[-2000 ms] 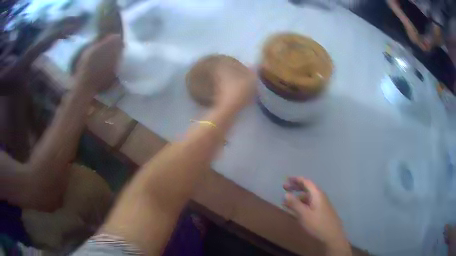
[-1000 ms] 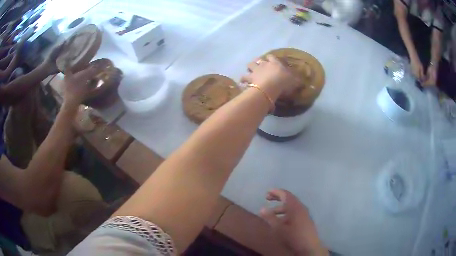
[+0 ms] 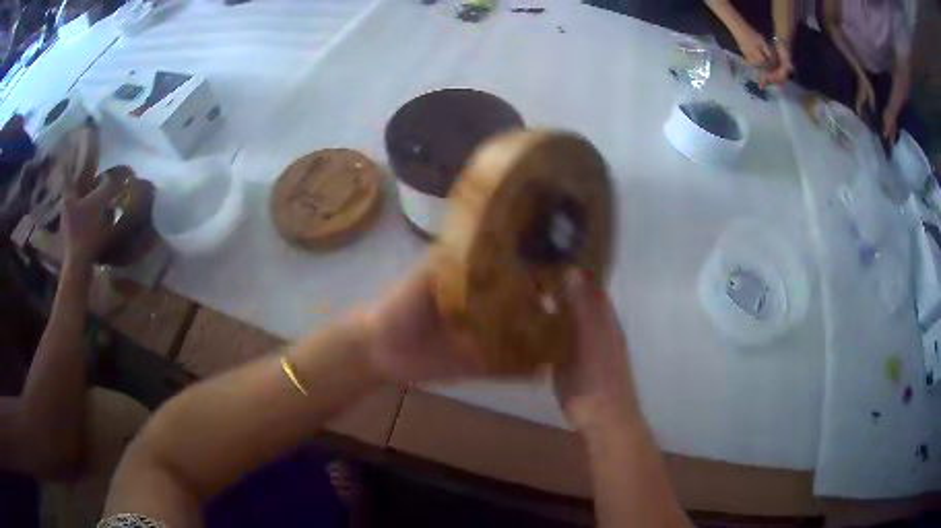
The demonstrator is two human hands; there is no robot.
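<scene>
A tan wood-grain base shell [image 3: 495, 299] is held tilted up on its edge between my two hands, above the near side of the bench. It is blurred, with a dark patch and a whitish spot, possibly the cooling fan, inside. My left hand [image 3: 418, 330] grips its left lower rim. My right hand [image 3: 593, 351] holds its right lower side. A dark base shell [image 3: 439, 139] lies on a white housing [image 3: 417, 204] behind it. Another tan base shell [image 3: 327, 197] lies flat on the sheet to the left.
A white bowl-shaped housing [image 3: 201, 211] and a product box [image 3: 170, 116] stand left. Another person's hand [image 3: 88, 211] holds shells at far left. A small-parts bowl [image 3: 751, 289] and second parts bowl [image 3: 708, 132] stand right. People's hands [image 3: 769, 60] are at the far side.
My left hand has lifted the top tan shell off the stack and brought it nearer, uncovering the dark shell. My right hand has come up and taken hold of it. The view has shifted right.
</scene>
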